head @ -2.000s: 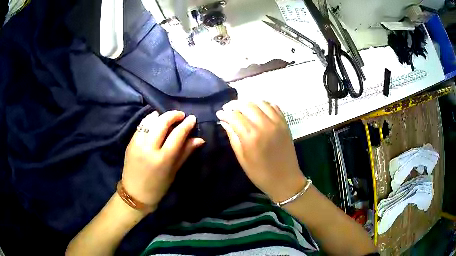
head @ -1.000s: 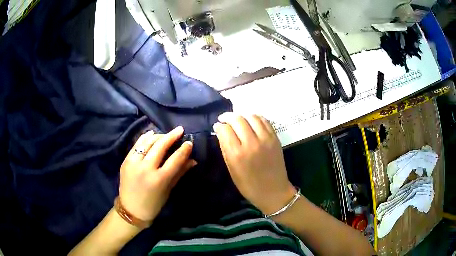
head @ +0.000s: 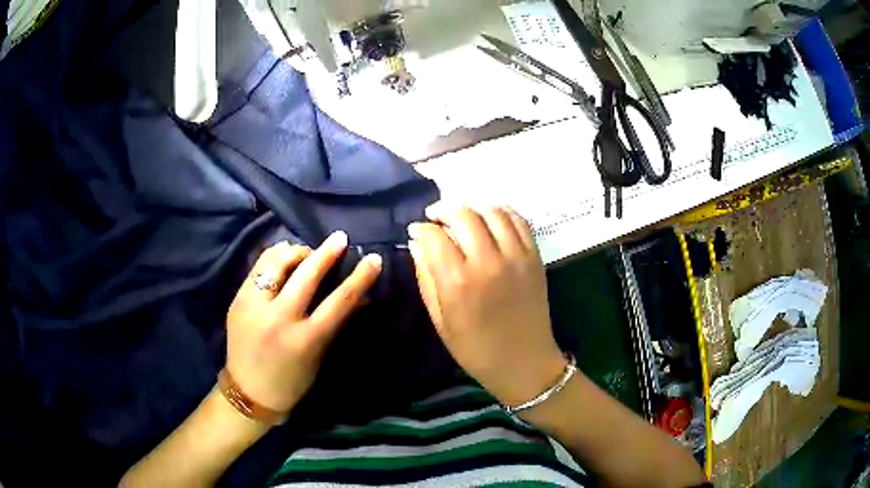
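A large dark navy garment (head: 124, 219) spreads over the left of the table and the lap. My left hand (head: 291, 319) holds its edge, with thumb and index finger a little apart on the cloth. My right hand (head: 482, 295) grips the same edge to the right, fingertips together. A thin pale line shows on the cloth between the hands. Both hands are at the table's front edge. The thumb tips are partly hidden by cloth and fingers. The presser foot and needle area (head: 393, 76) of the sewing machine is beyond the garment.
Fabric shears (head: 620, 143) and slimmer metal snips (head: 539, 71) lie right of the needle area. A small black strip (head: 717, 153) and black scraps (head: 760, 84) lie farther right. A white lamp-like bar (head: 196, 62) hangs at left. White cut pieces (head: 773, 353) lie on the trolley (head: 730, 295).
Both hands have shifted slightly down and left in the picture since the first frame, still on the garment edge. A pale line has come into view between them. The view has shifted a little.
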